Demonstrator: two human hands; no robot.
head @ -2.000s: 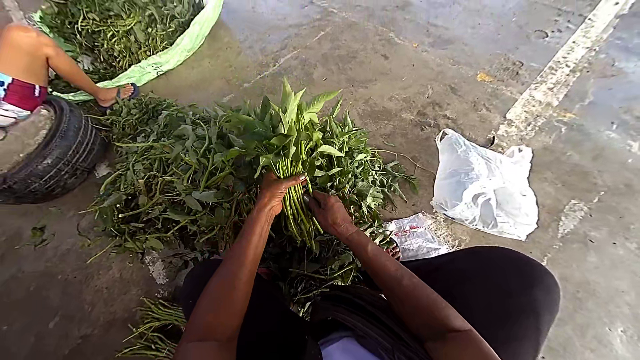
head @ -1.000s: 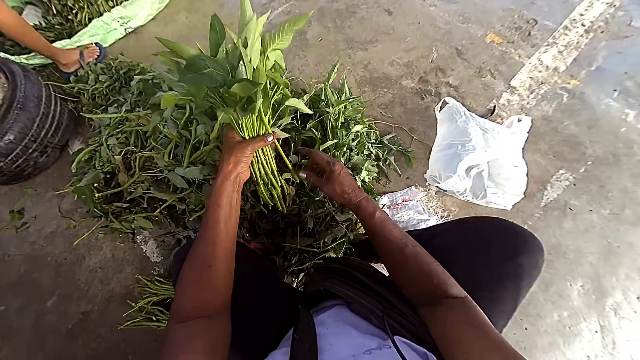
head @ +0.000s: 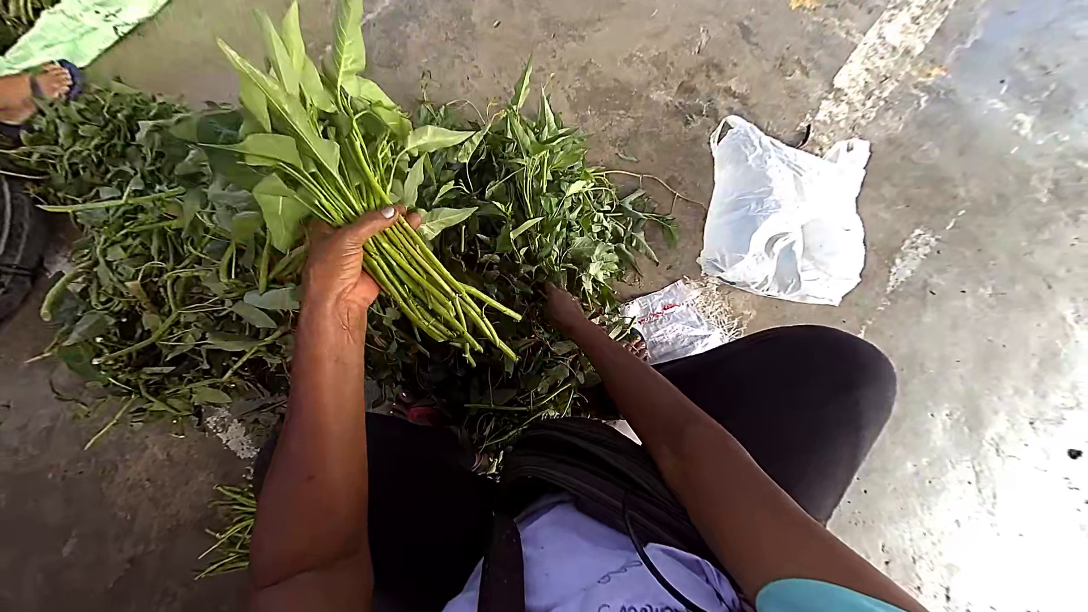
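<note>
My left hand (head: 344,255) grips a bunch of leafy green stems (head: 365,187), leaves toward the top and cut stem ends toward the lower right. Below and around it lies a large heap of loose leafy greens (head: 161,289) on the concrete. My right hand (head: 561,308) reaches down into the darker greens (head: 552,212) in front of my lap; its fingers are hidden among the leaves, so what they touch cannot be seen.
A white plastic bag (head: 786,212) lies on the floor at the right, with a printed plastic packet (head: 676,321) nearer my knee. Another person's foot (head: 53,82) and a green sack (head: 81,30) are at the upper left. A tire (head: 17,246) stands at the left edge. More stems (head: 234,527) lie lower left.
My left hand has carried the bunch to the left, away from my right hand. My right hand, at the stems two seconds ago, has gone down into the greens.
</note>
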